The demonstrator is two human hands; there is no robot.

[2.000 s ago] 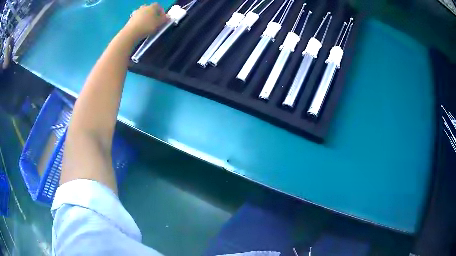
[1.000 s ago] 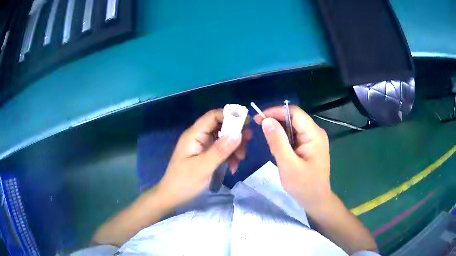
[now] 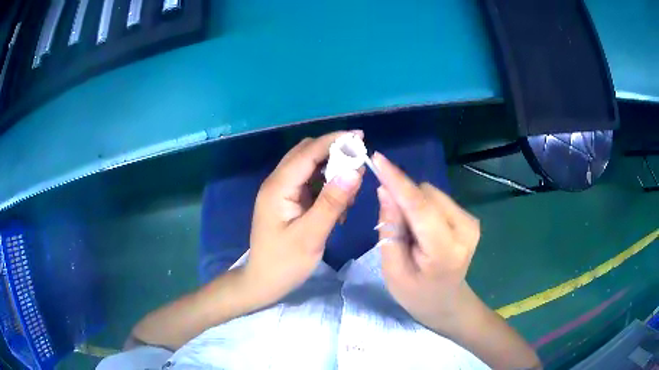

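My left hand [image 3: 293,209] holds the white collar [image 3: 345,158] between thumb and fingers above my lap, its round hole facing up. The tube below the collar is hidden in my hand. My right hand [image 3: 426,231] is close on the right and pinches a thin white rod [image 3: 372,167] whose end is at the collar's right rim. Whether the rod sits in the collar cannot be told. A small pale tip also shows between my right thumb and fingers.
The left black tray [image 3: 155,35] with rows of units lies on the teal bench [image 3: 347,65]. The right black tray [image 3: 560,65] overhangs the bench edge above a silver quilted stool [image 3: 576,160]. A blue perforated basket [image 3: 27,300] stands at lower left, a clear plastic box [image 3: 636,347] at lower right.
My left hand has come from the left tray to above my lap, holding the collar. Since one second ago, my right hand has brought the rod against the collar's rim.
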